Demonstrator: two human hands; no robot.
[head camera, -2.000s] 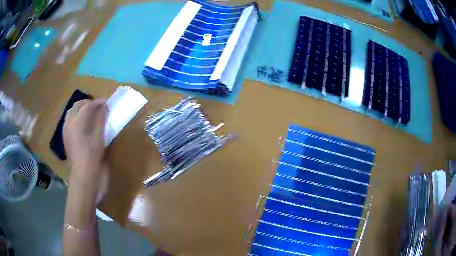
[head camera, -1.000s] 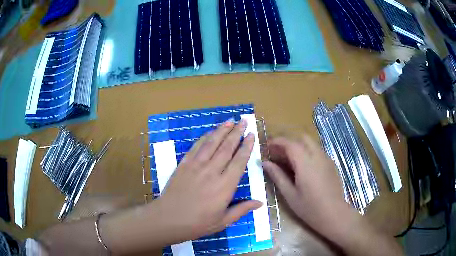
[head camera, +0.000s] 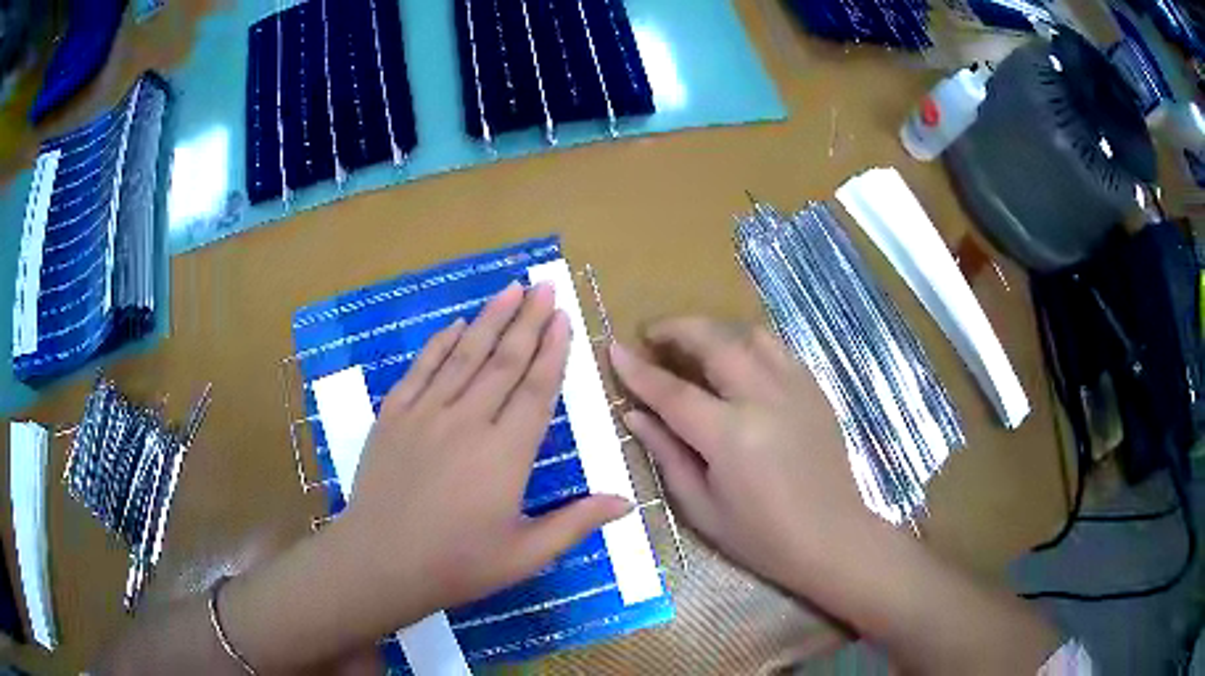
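A blue solar cell string (head camera: 436, 304) lies on the brown table with two white strips (head camera: 601, 436) along its left and right sides. Thin wire ends and bus ribbons (head camera: 671, 528) stick out past both edges. My left hand (head camera: 463, 462) lies flat on the string, fingertips on the top of the right strip and thumb at its lower part, hiding the middle of the left strip. My right hand (head camera: 760, 456) is at the string's right edge, index finger and thumb a little apart beside the ribbon; no held thing shows.
Ribbon bundles lie right (head camera: 852, 357) and left (head camera: 126, 462), each beside white strips (head camera: 938, 297). A finished stack (head camera: 86, 251) stands upper left, dark cell stacks (head camera: 330, 99) on a teal sheet (head camera: 714, 79) behind. A white bottle (head camera: 946, 114), grey round unit (head camera: 1051, 152) and black cords are at right.
Since two seconds ago, the white strips have come onto the string and both hands are at it. Over the last second the view has shifted; both hands keep nearly the same place on the string.
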